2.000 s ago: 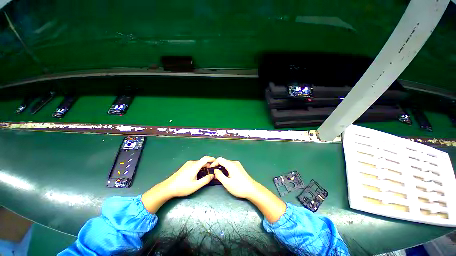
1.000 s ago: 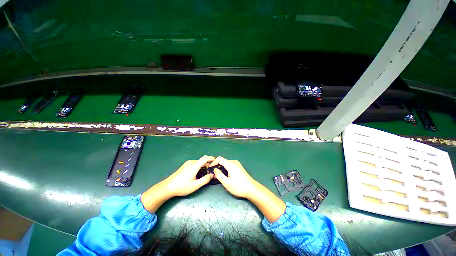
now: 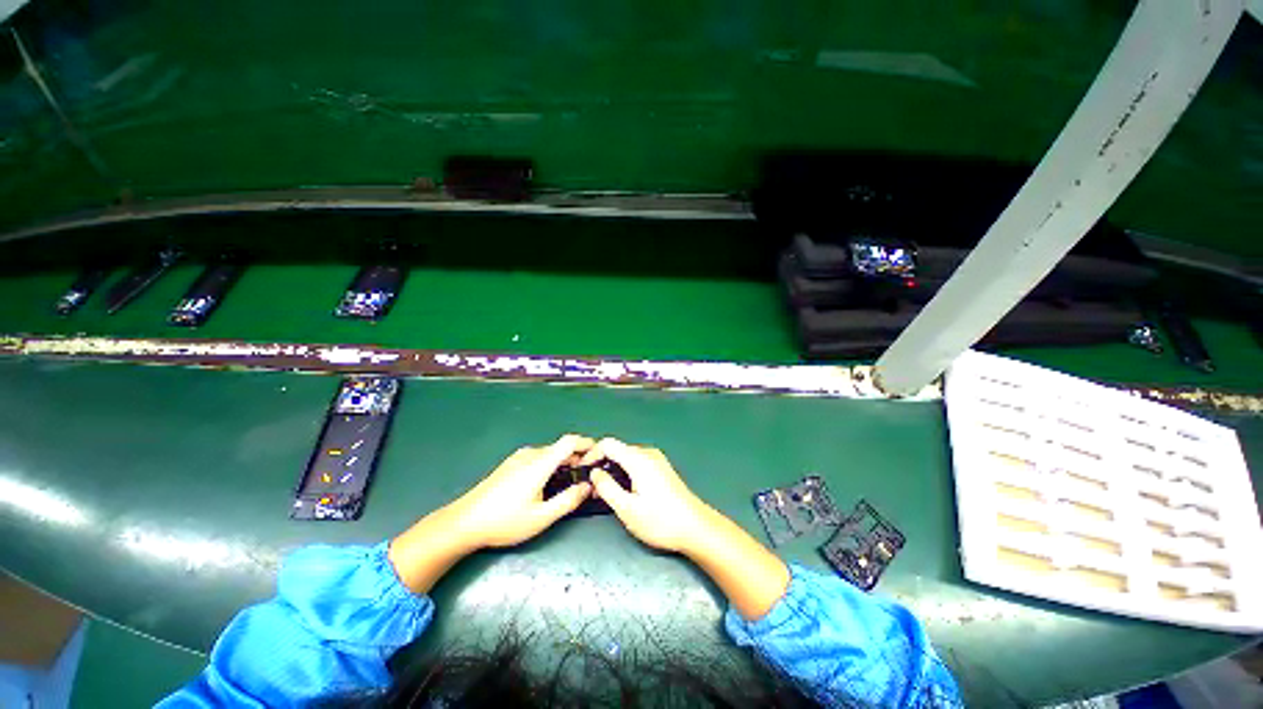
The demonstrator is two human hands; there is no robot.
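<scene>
My left hand (image 3: 520, 495) and my right hand (image 3: 648, 496) meet at the middle of the bench, fingertips together on a small black cover (image 3: 586, 478). The fingers hide most of it, so its shape and whether anything lies under it cannot be told. A phone body (image 3: 346, 450) lies on the bench to the left, its shiny circuitry at the far end. Two loose small covers, one greyer (image 3: 796, 510) and one black (image 3: 864, 543), lie side by side to the right of my right hand.
A white parts tray (image 3: 981, 485) lies at the right. Beyond the worn edge rail (image 3: 623, 370), a green belt (image 3: 554, 305) carries phones (image 3: 371, 291) and black stacked pads (image 3: 831, 327) with a phone (image 3: 882, 258) on top. A white post (image 3: 1067, 194) slants down to the rail.
The phones and the black pads on the belt have moved to the right. My hands stay in the same place with the black cover between them.
</scene>
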